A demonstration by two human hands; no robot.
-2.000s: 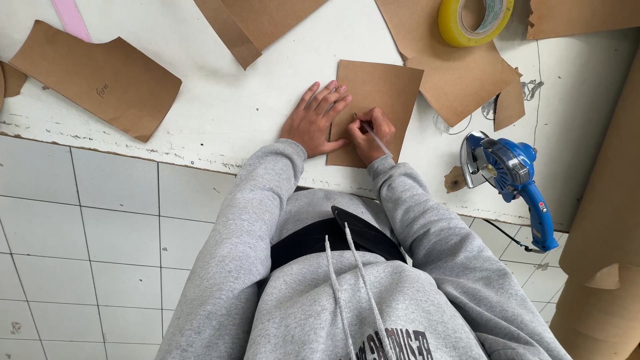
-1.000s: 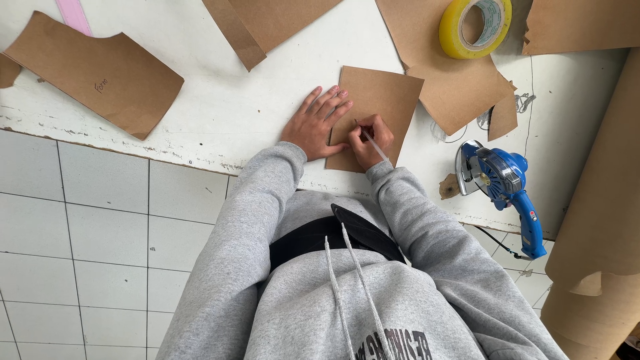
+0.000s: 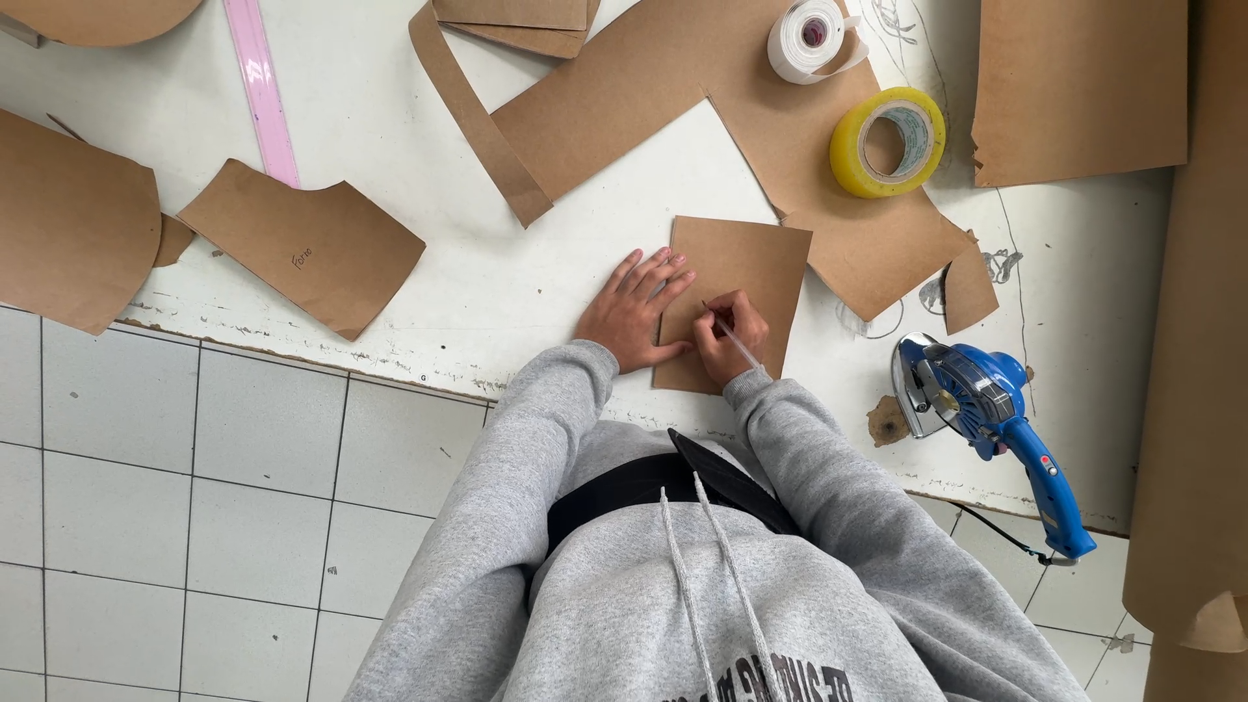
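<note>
A rectangular piece of brown kraft paper (image 3: pixel 736 258) lies near the front edge of the white table. My left hand (image 3: pixel 636 310) rests flat on its left edge with fingers spread, partly on the table. In my right hand (image 3: pixel 729 336) is a clear-barrelled pen (image 3: pixel 738 345), its tip on or just above the middle of the paper. The two hands are close together, the left thumb almost at the right fingers. Whether there are marks under the tip cannot be made out.
A blue handheld rotary fabric cutter (image 3: pixel 994 409) with a cord lies at the right table edge (image 3: pixel 985 497). Beyond the paper are yellow tape (image 3: pixel 846 146), a white roll (image 3: pixel 780 44) and kraft pieces (image 3: pixel 604 127). A cut pattern (image 3: pixel 312 244) and pink ruler (image 3: pixel 258 93) lie left; a large kraft roll (image 3: pixel 1189 341) stands right.
The view has shifted, showing more of the far table. My left hand stays on the paper, and the right still holds the pen on it.
</note>
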